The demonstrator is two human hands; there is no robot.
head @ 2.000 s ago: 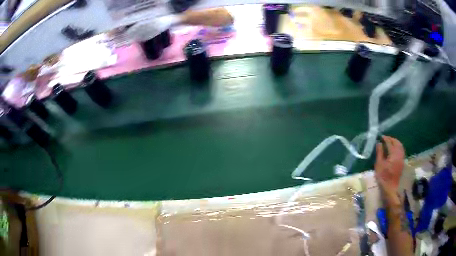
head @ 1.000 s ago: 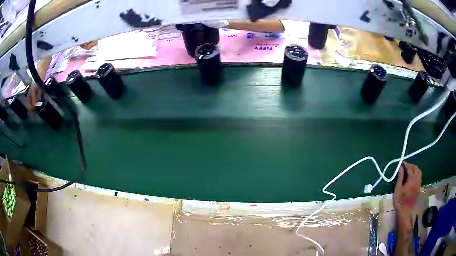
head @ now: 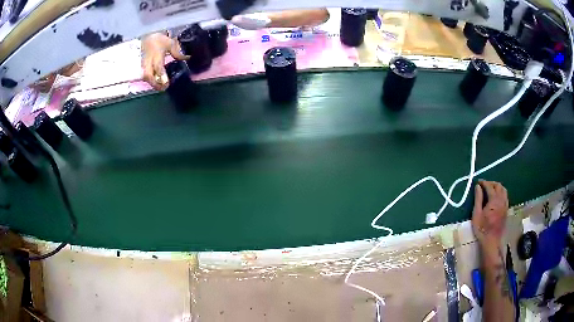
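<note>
My right hand [head: 491, 207] rests at the near edge of the green belt, at the right, fingers curled downward with a dark gap between thumb and fingers. Whether it holds anything cannot be seen. My left hand is out of the picture. A white USB cable [head: 473, 148] lies looped over the belt just left of my right hand. Its white plug [head: 431, 218] lies near the belt's near edge. A thin white end of the cable runs down onto the tan bench [head: 252, 292].
Several black cylindrical units, one of them upright at the centre [head: 281, 78], stand along the belt's [head: 252, 188] far side. Another person's hand [head: 157, 60] touches a unit. Blue-handled pliers [head: 478, 286] and a black ring [head: 527, 244] lie at right. A black cable hangs at left.
The camera view has shifted. A person's hand opposite now touches a unit at the far edge. Units along the belt show changed positions. My right hand keeps about the same pose beside the cable.
</note>
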